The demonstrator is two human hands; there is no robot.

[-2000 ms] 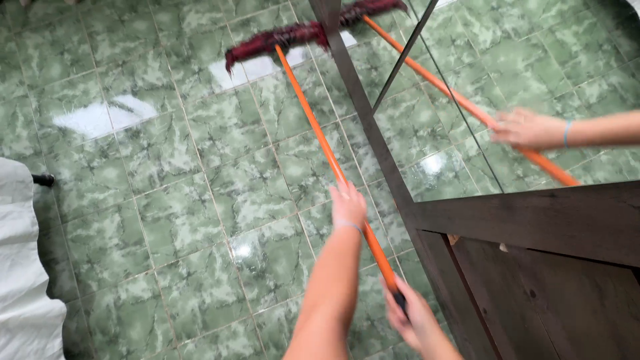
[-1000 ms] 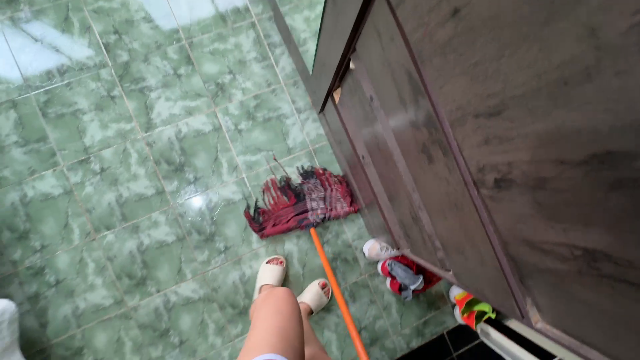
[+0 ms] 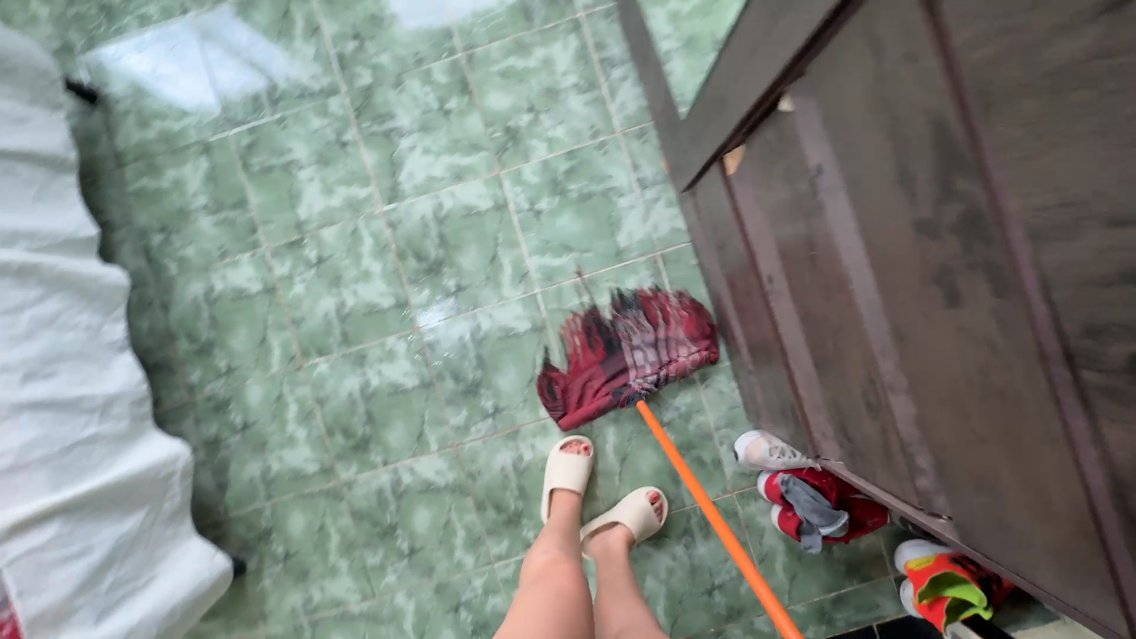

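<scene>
Neither my left hand nor my right hand shows in the head view now. A mop with an orange pole (image 3: 710, 510) runs from the bottom edge up to its head, a dark red and black fringed cloth (image 3: 635, 355). The cloth lies on the green tiled floor (image 3: 328, 417), just in front of my feet in cream slides (image 3: 568, 479). Its right end is close to the base of the dark wooden cabinet. The upper end of the pole is out of view, so what holds it is hidden.
The dark wooden cabinet (image 3: 887, 266) fills the right side. By its base lie a white shoe (image 3: 770, 450), red shoes with a grey sock (image 3: 812, 508) on them, and an orange and green shoe (image 3: 950, 586). White hanging fabric (image 3: 80, 355) borders the left.
Two seconds ago both hands were on the orange pole; now they are out of view. The mop cloth has come from far ahead to near my feet. The view has tilted down.
</scene>
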